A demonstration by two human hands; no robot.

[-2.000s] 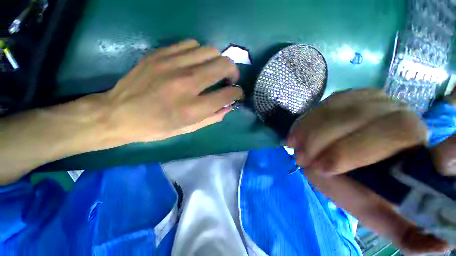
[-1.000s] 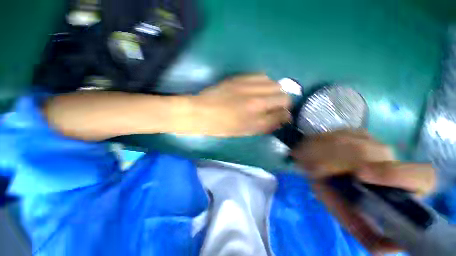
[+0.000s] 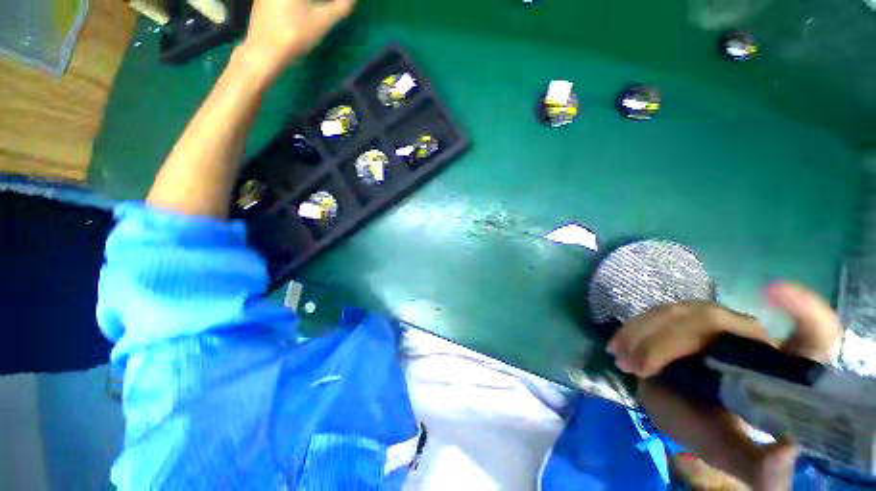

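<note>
My right hand [image 3: 696,350] is closed around the electric screwdriver [image 3: 807,393], at the lower right. The driver's tip is hidden by my fingers. The round screw dish [image 3: 651,278], with a silvery grainy face, lies just beyond this hand on the green mat. My left hand [image 3: 293,29] is at the top edge, partly cut off, beside a second black tray [image 3: 197,38]; I cannot tell whether it holds anything. A black pocket tray [image 3: 389,197] lies tilted by my left forearm, with small round modules [image 3: 372,166] in several pockets.
Beyond the dish, round modules [image 3: 559,104] stand loose on the green mat [image 3: 499,192]. A white card [image 3: 573,236] lies left of the dish. A clear blister tray [image 3: 857,326] is at the right edge. A brown surface [image 3: 48,125] with a clear bag is at the upper left.
The view has shifted left and outward. My left hand has left its place beside the dish and reached to the upper left. The pocket tray and loose modules now show fully. My right hand still holds the screwdriver.
</note>
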